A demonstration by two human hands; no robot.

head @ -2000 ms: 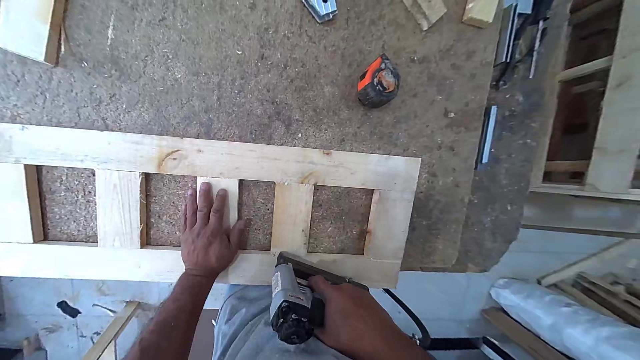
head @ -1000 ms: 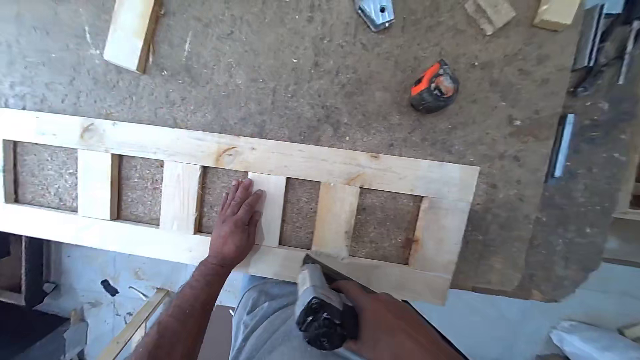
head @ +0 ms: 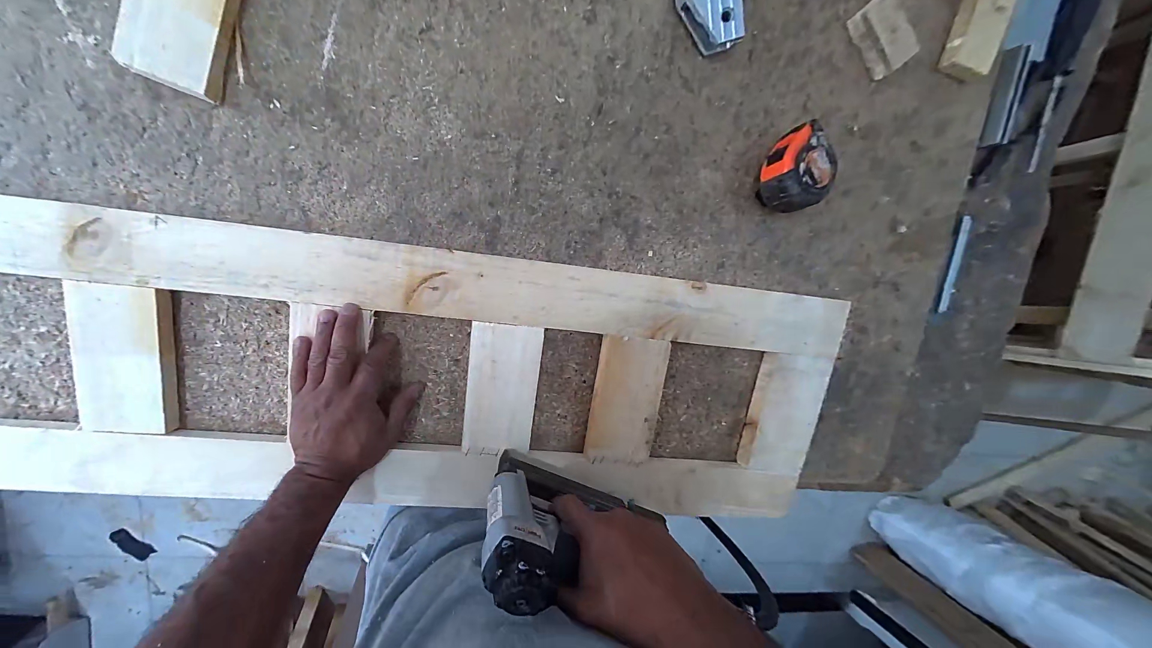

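Note:
A ladder-like wooden frame [head: 558,292] of two long rails and several short cross slats lies flat near the bench's front edge. My left hand [head: 340,405] rests palm down, fingers spread, on a cross slat [head: 310,322] left of the middle. My right hand [head: 612,562] grips a pneumatic nailer or stapler [head: 524,540] by its handle. The tool's nose touches the near rail [head: 423,472] just below the foot of another cross slat [head: 504,387]. The slat under my left hand is partly hidden.
On the particleboard bench top [head: 540,135], an orange and black tape measure [head: 798,166] lies beyond the frame. A metal piece [head: 714,22], wood offcuts [head: 882,38] and a board [head: 175,40] lie farther back. A black hose [head: 742,562] trails at lower right.
My left hand has moved left along the frame, onto another cross slat. The nailer has moved left along the near rail, away from the slat it was beside. The view has shifted.

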